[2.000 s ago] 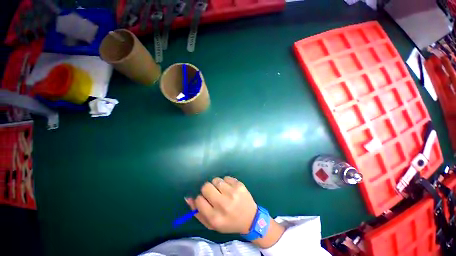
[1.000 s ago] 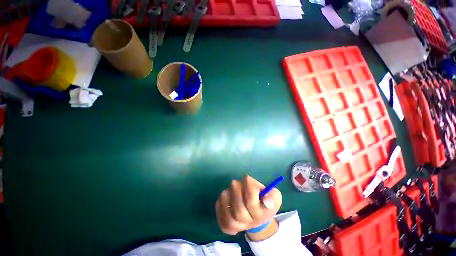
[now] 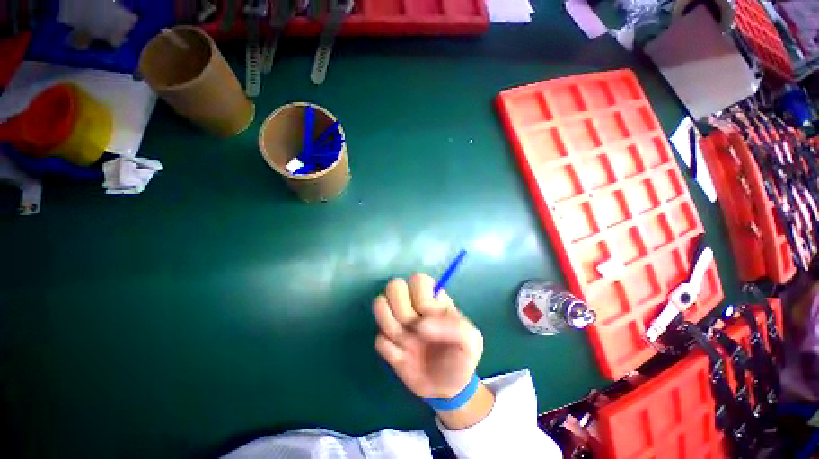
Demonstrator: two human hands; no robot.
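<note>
My right hand [image 3: 429,336], bare with a blue wristband, is above the green bench at lower centre. Its palm side shows and its fingers are curled around a thin blue stick [image 3: 450,272]. One end of the stick points up and away past the fingers. My left hand is not in view. A white-strap wristwatch [image 3: 685,294] lies on the lower right part of a red compartment tray [image 3: 588,213]. A small white piece [image 3: 612,267] lies in the tray. A clear pump-top bottle [image 3: 541,307] stands between my hand and the tray.
A cardboard cup with blue sticks [image 3: 330,184] and another cardboard cup [image 3: 214,94] stand at back left. Yellow and orange rings [image 3: 85,125], crumpled tissue [image 3: 128,175] and a blue bin [image 3: 54,40] are at far left. Dark-strap watches [image 3: 768,354] lie on trays at lower right.
My right hand moved right from its first position, then slightly up and left, and turned palm-up. The blue stick stays in it and now points away. The view has shifted.
</note>
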